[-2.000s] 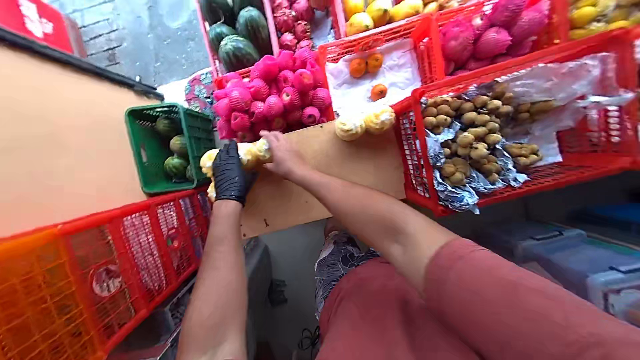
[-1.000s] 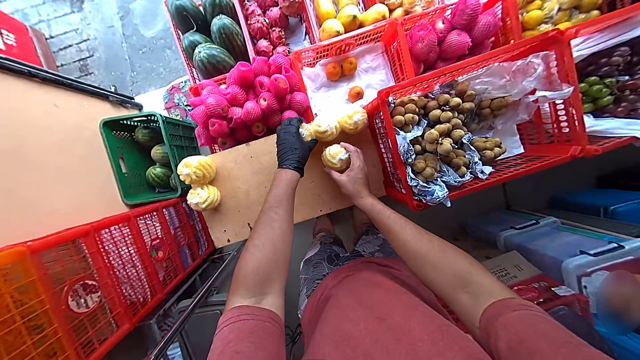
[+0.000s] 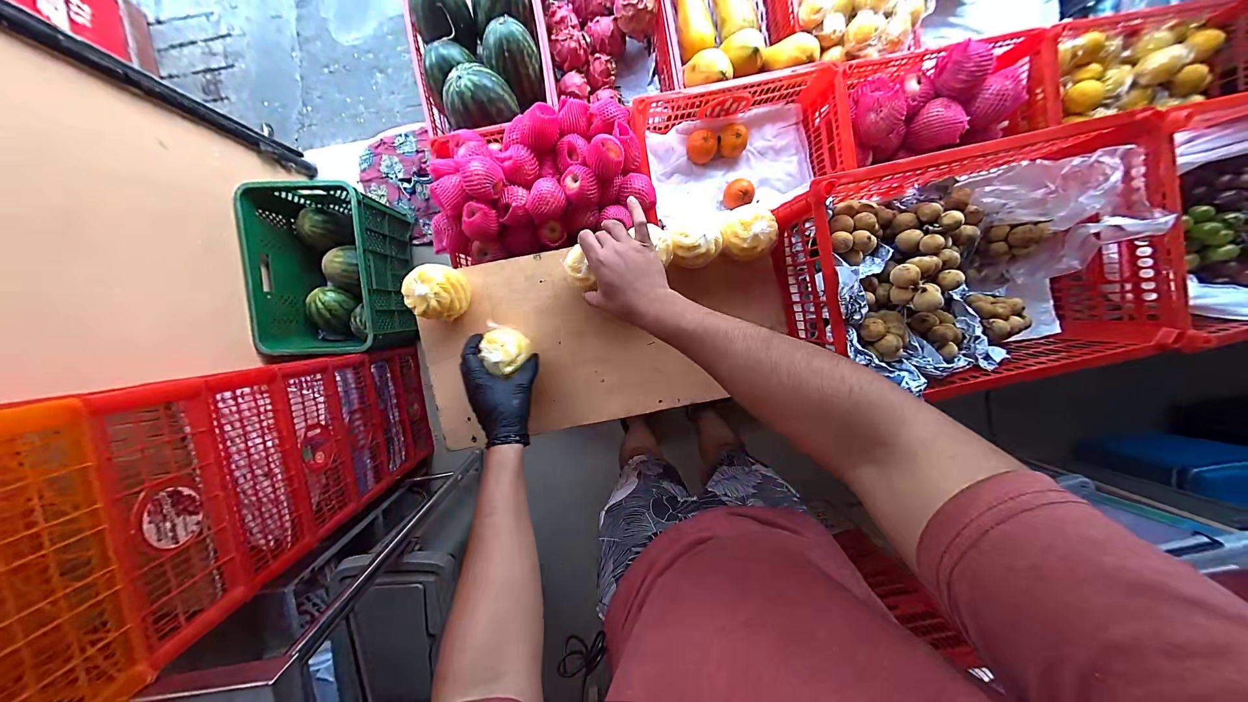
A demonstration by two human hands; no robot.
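My left hand [image 3: 499, 390], in a black glove, grips a peeled pineapple [image 3: 504, 350] above the left part of a wooden board [image 3: 604, 351]. Another peeled pineapple [image 3: 436, 292] stands at the board's far left corner. My bare right hand [image 3: 627, 268] rests on a peeled pineapple [image 3: 577, 267] at the back edge, its fingers spread over it and partly hiding it and one behind. To its right, two more peeled pineapples, one [image 3: 695, 244] beside the other [image 3: 749, 232], stand in the same row.
Behind the board lie fruits in pink foam nets [image 3: 546, 195]. A red crate [image 3: 994, 263] of small brown fruits adjoins its right side. A green crate [image 3: 302, 263] of watermelons stands left. Red crates [image 3: 292, 439] line the near left, beside a metal rail [image 3: 390, 556].
My left hand has moved from the back row to the left part of the board and now holds a pineapple there. My right hand has moved left, onto the back row.
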